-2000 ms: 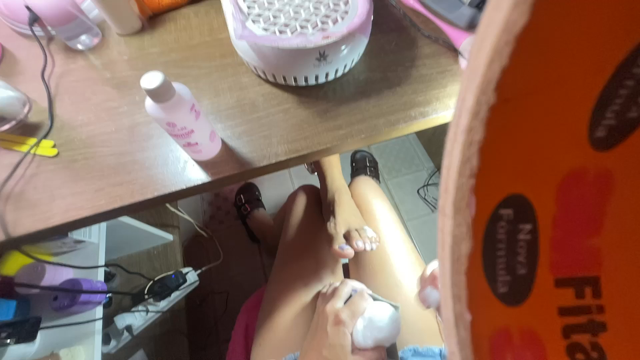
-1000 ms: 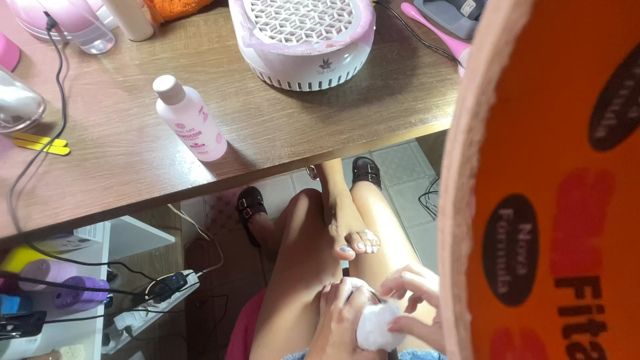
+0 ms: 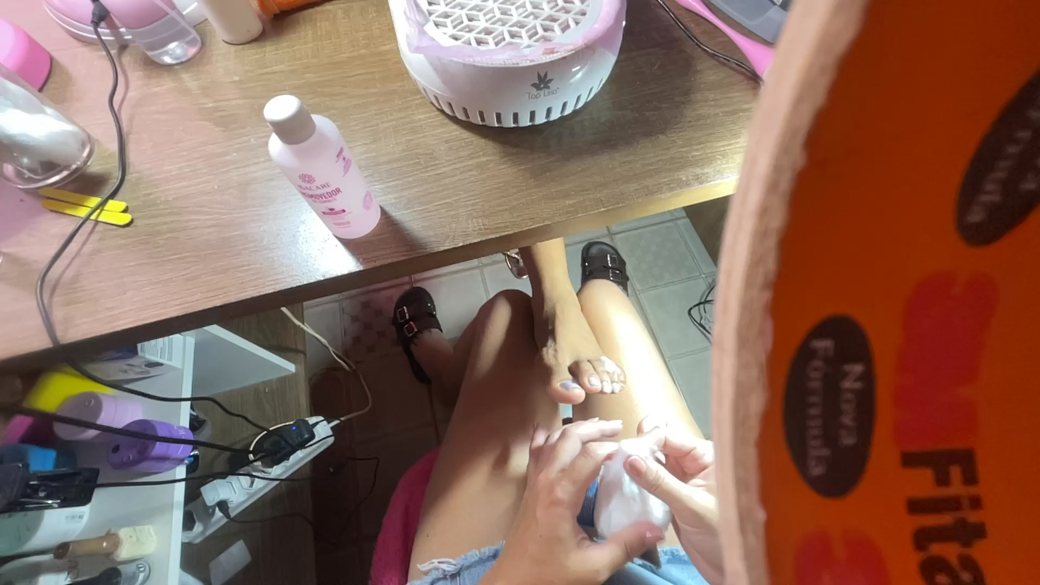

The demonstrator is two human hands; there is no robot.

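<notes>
Low over the lap, my left hand (image 3: 569,504) is closed around a white, shiny rounded bundle (image 3: 630,491), which looks like cotton. My right hand (image 3: 682,479) pinches the same bundle at its upper right side with thumb and fingers. Just beyond the hands, another person's bare foot (image 3: 573,349) rests between the knees, its toenails partly pale and whitish. A pink remover bottle (image 3: 329,179) with a white cap stands upright near the table edge. What lies inside the bundle is hidden.
On the wooden table (image 3: 219,219) are a white dust collector (image 3: 512,81), yellow nail files (image 3: 89,207) and a black cord. A large orange roll (image 3: 861,244) fills the right side. Below left, a shelf (image 3: 183,487) holds purple containers beside a power strip (image 3: 260,479).
My right hand has come in from the right edge to the white bundle and now touches it together with my left hand. The bottle and foot stay in place.
</notes>
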